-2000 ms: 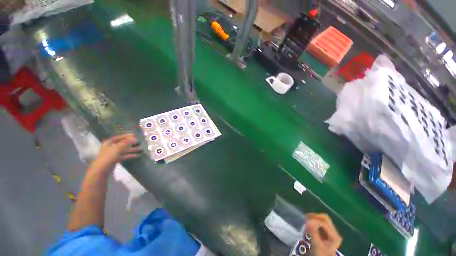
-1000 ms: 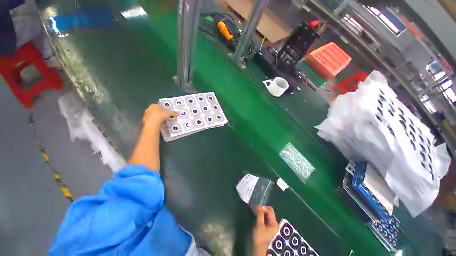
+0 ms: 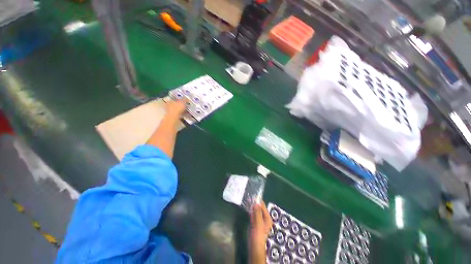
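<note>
My left hand (image 3: 177, 109) is on the near left part of the pale panel (image 3: 206, 96), which has small dark-centred circles. The fingers are blurred and partly hidden. A tan cardboard sheet (image 3: 135, 128) lies left of the panel, partly under my left forearm. My right hand (image 3: 260, 216) grips the lower edge of the zip-lock parts bag (image 3: 247, 191), which has a white label. The white-edged unit panel (image 3: 293, 238) lies right beside my right hand. Another dark-unit panel (image 3: 352, 242) lies further right.
A flat clear bag (image 3: 274, 145) and a paper slip (image 3: 263, 170) lie mid-surface. A blue panel stack (image 3: 350, 154) and white-wrapped stack (image 3: 361, 98) are at right. Behind are a white tape roll (image 3: 241, 72), black fixture (image 3: 250, 33), orange crate (image 3: 291, 34) and metal post (image 3: 116, 46).
The pale panel has moved away from me with my left hand on it, and the cardboard sheet now shows beside it. The view has shifted, and more of the dark-unit panels shows at the bottom.
</note>
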